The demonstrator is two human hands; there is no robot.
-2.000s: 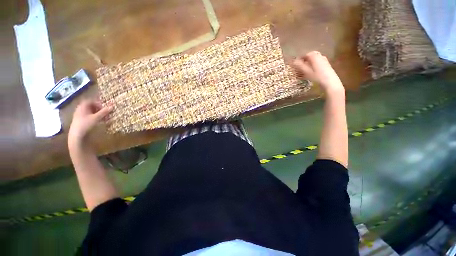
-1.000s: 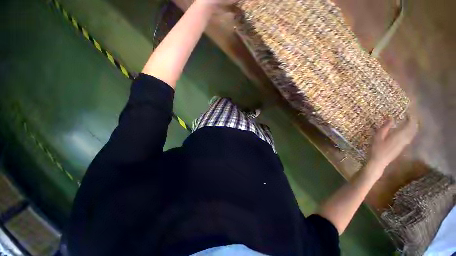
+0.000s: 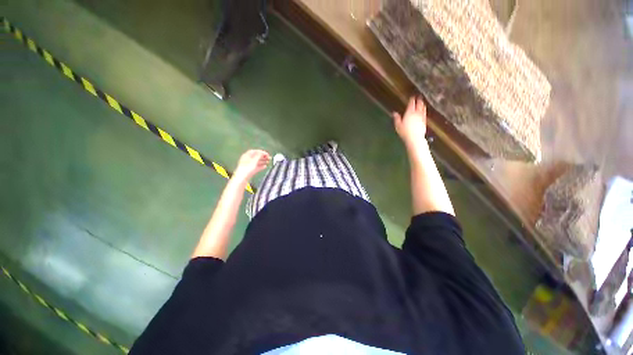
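A thick bundle of stacked tweed pieces (image 3: 479, 76) lies on the brown table near its edge, with a speckled beige-brown top and shaggy dark sides. My right hand (image 3: 412, 122) is at the table edge beside the bundle's long side, fingers apart and holding nothing; whether it touches the bundle is unclear. My left hand (image 3: 254, 162) hangs over the floor near my waist, away from the table, small and with fingers loosely curled. I see nothing held in it.
A second brown bundle (image 3: 570, 204) lies farther right on the table, with white sheets (image 3: 614, 220) beside it. A dark object (image 3: 236, 43) stands below the table edge at the top. Yellow-black tape (image 3: 128, 112) crosses the green floor.
The view has turned and shifted along the table. Both hands have come off the tweed; my left hand is now over the floor, and my right hand is at the table edge.
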